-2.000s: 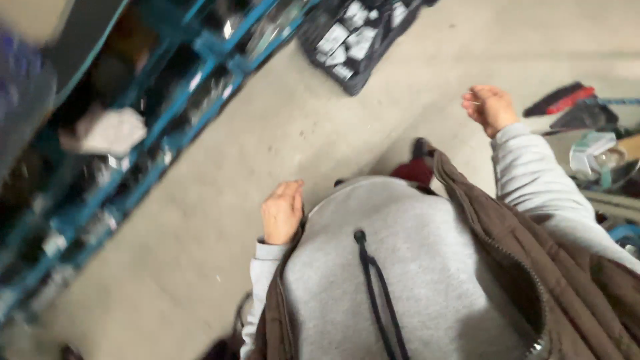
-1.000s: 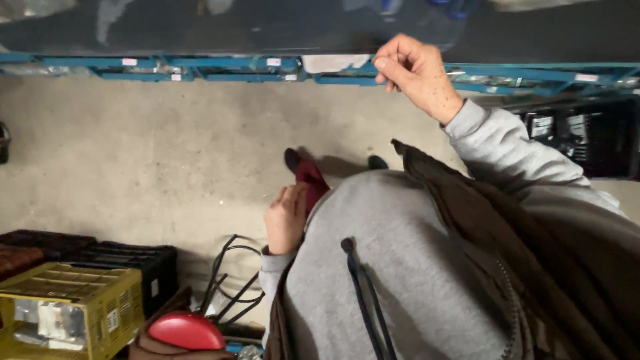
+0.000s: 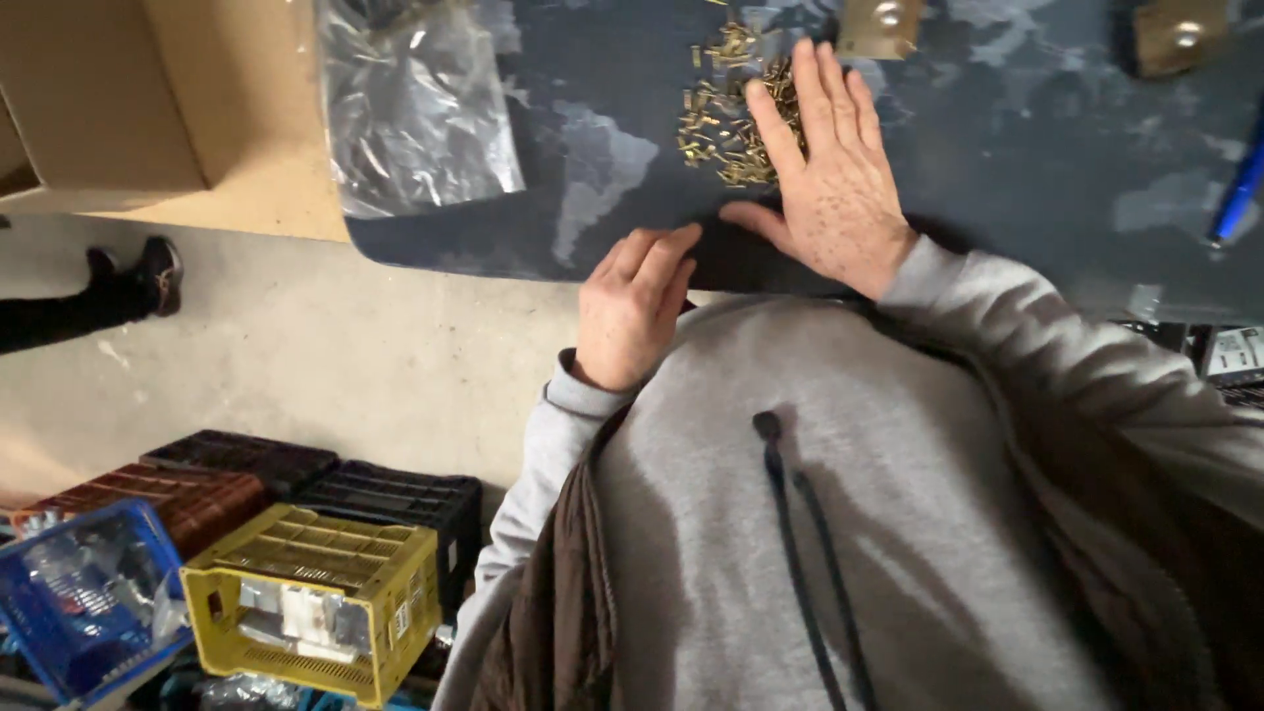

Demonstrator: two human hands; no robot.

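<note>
My right hand [image 3: 839,188] lies palm down on a dark world-map desk mat, its fingers spread over the right side of a pile of small brass-coloured screws or rivets [image 3: 731,128]. What is beneath the palm is hidden. At the mat's front edge, my left hand [image 3: 632,301] has bent fingers and seems to hold nothing. Just beyond my right fingertips is a brass-coloured metal plate [image 3: 874,30] with a round stud, and a similar plate [image 3: 1175,39] lies farther right. A clear plastic bag [image 3: 425,118] rests on the mat's left part.
Cardboard [image 3: 247,138] borders the mat [image 3: 494,242] at left. A blue pen [image 3: 1239,197] lies at the right edge. Below left stand a yellow crate [image 3: 395,592], a blue crate [image 3: 99,602] and dark crates [image 3: 385,504]. Another person's shoe [image 3: 161,276] shows on the floor.
The view has swung from the floor and blue racks to the tabletop. My right hand, raised with bent fingers before, is now flat and spread over the brass-coloured pieces. My left hand is at the mat's edge.
</note>
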